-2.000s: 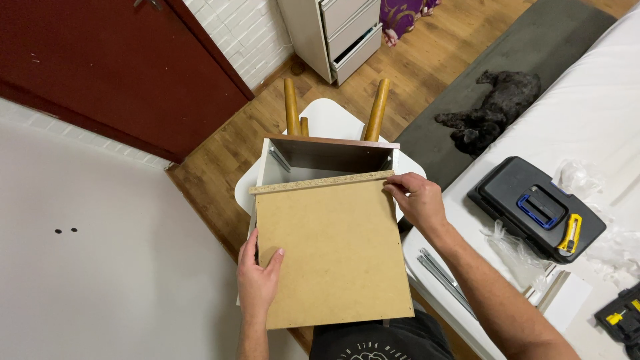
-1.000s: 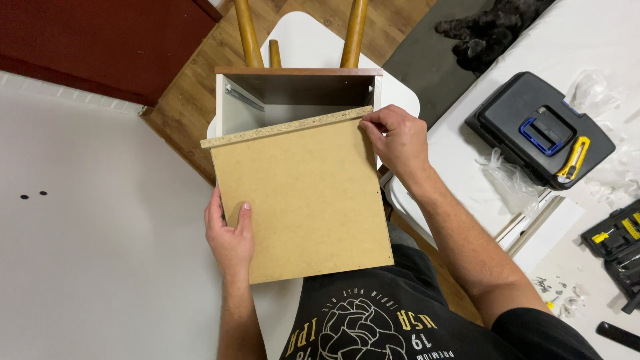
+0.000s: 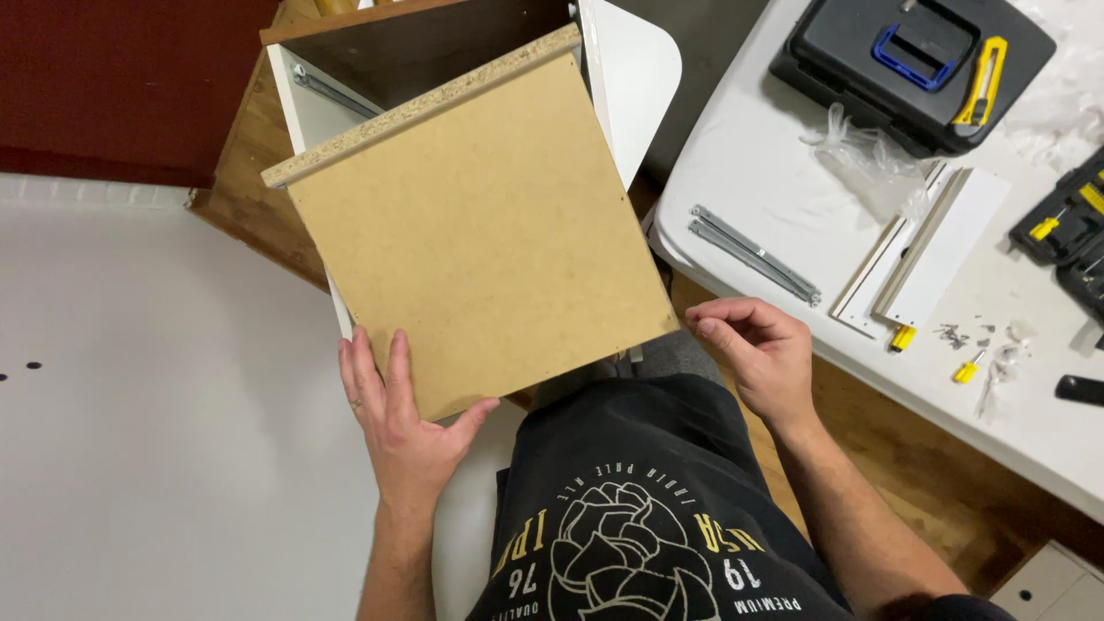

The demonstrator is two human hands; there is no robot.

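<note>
A drawer with a tan fiberboard bottom panel [image 3: 483, 233] lies bottom up and tilted over the open cabinet carcass [image 3: 431, 52]; its raw chipboard edge [image 3: 423, 108] faces the cabinet. My left hand [image 3: 414, 414] grips the drawer's lower left corner, thumb and fingers spread over the panel. Just off the lower right corner is my right hand [image 3: 755, 354], thumb and forefinger pinched together; whether something tiny is between them cannot be told. A metal drawer runner [image 3: 332, 90] is fixed to the cabinet's inner left side.
On the white table [image 3: 750, 181] at the right are a black toolbox [image 3: 914, 60] with a yellow utility knife [image 3: 981, 82], metal runners [image 3: 755, 254], white panels [image 3: 931, 250], screws [image 3: 953, 335], a yellow screwdriver [image 3: 968, 369] and a tool case [image 3: 1069, 216]. A white surface [image 3: 172, 388] fills the left.
The drawer has turned counterclockwise in view. My right hand has moved from its upper right corner to beside the lower right one. My left hand has shifted to the lower left corner.
</note>
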